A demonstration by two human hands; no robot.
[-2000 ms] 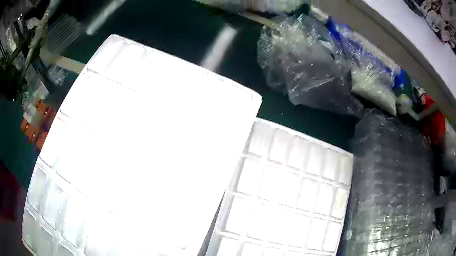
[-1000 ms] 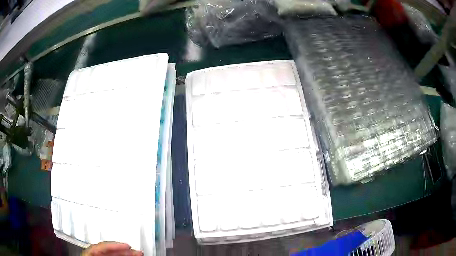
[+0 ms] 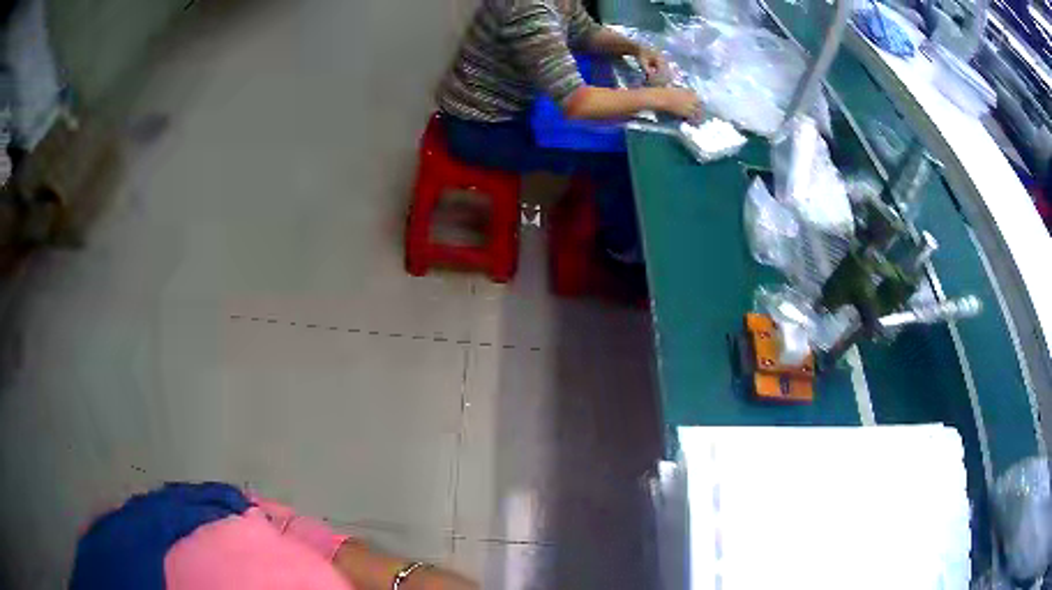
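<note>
A stack of white trays (image 3: 825, 507) lies on the green bench at the bottom right, very bright and cut off by the lower edge. An arm with a pink sleeve and a bracelet, apparently my own left arm, enters at the bottom left. Its hand is outside the picture, so I cannot see what it holds. My right hand is not in view.
An orange fixture (image 3: 781, 360) and a dark green hand tool or press (image 3: 871, 277) stand beyond the trays. A seated person in a striped top (image 3: 508, 58) works at the bench with a blue bin (image 3: 577, 121). A red stool (image 3: 461, 207) stands on the tiled floor.
The view has swung left, so the trays sit at the bottom right. The second tray stack and clear blister trays have left view. The hand at the left stack's lower edge no longer shows.
</note>
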